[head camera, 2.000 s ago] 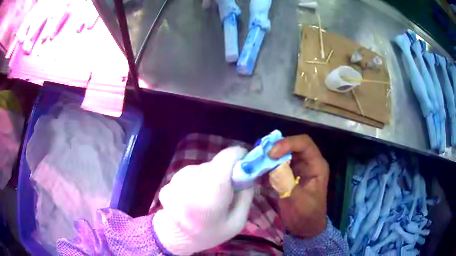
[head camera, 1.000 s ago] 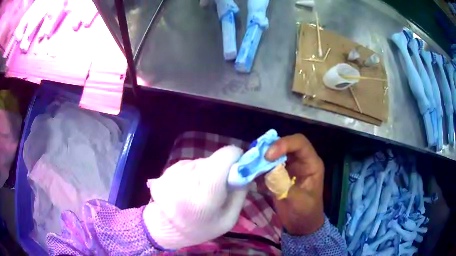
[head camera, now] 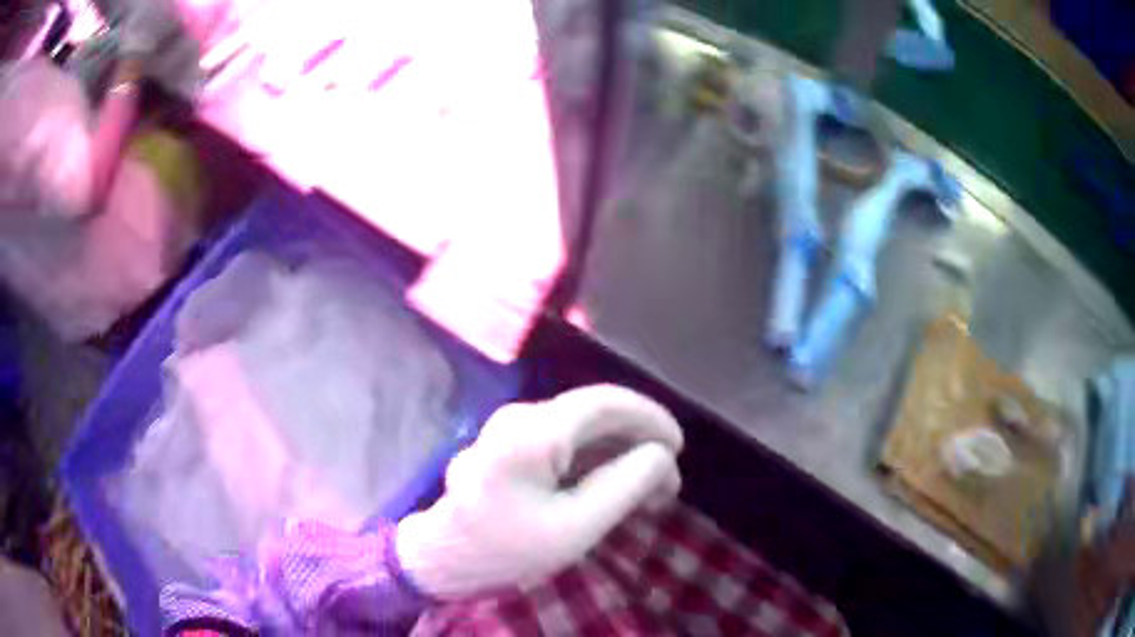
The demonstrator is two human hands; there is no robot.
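Note:
The picture is blurred. My left hand (head camera: pixel 548 485), in a white knit glove, is curled into a loose ring above my lap, with nothing visible in it. My right hand (head camera: pixel 1110 575) is a blurred patch cut off by the lower right edge; what it holds cannot be told. Two light-blue figure legs lie on the metal bench, one upright in the picture (head camera: pixel 797 212) and one slanted beside it (head camera: pixel 859 268). The leg and beige pad held before cannot be made out.
A blue-violet tub (head camera: pixel 93 442) lined with white sheeting stands at left. A glaring pink-white surface (head camera: pixel 423 137) is above it. Brown cardboard (head camera: pixel 927 411) with a white cup (head camera: pixel 977 453) lies at right. A green belt (head camera: pixel 996 149) runs behind. A person's blurred arm shows upper left.
The view has swung left. The figure leg has gone from my left glove, which is now curled around empty space. My right hand has moved away to the far right edge.

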